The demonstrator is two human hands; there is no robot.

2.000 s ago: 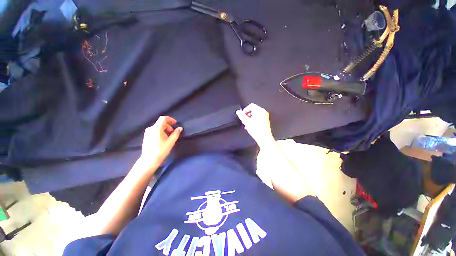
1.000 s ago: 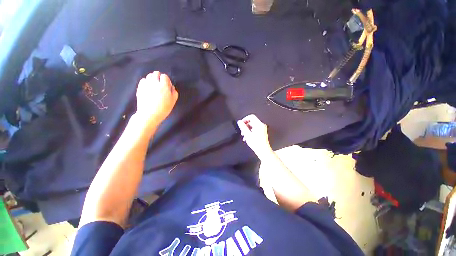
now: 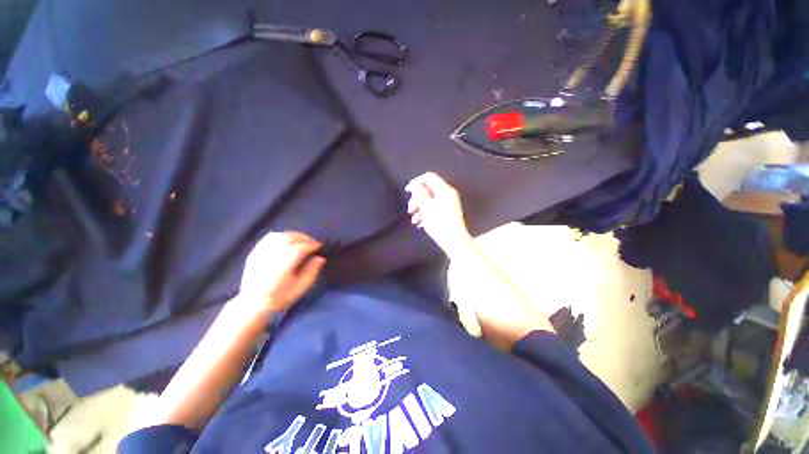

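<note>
My left hand (image 3: 282, 270) is low over the dark navy cloth near the table's front edge, its thumb and fingers close together at a small dark piece (image 3: 330, 246). The piece is hard to tell from the cloth below it. My right hand (image 3: 432, 206) is a little farther right and higher, fingers curled; whether anything is between its fingertips cannot be told. The navy table cover cloth (image 3: 248, 168) lies under both hands with long folds running across it.
Black shears (image 3: 321, 37) lie at the far side. A steam iron (image 3: 523, 129) with a red patch stands right of my right hand, its tan cord (image 3: 633, 44) rising behind. A navy garment pile (image 3: 701, 106) is at the right. Reddish threads (image 3: 115, 158) lie at the left.
My left hand has come back from farther up the cloth toward the front edge. My right hand has shifted little. The view has tilted, so the shears and iron appear higher and more left.
</note>
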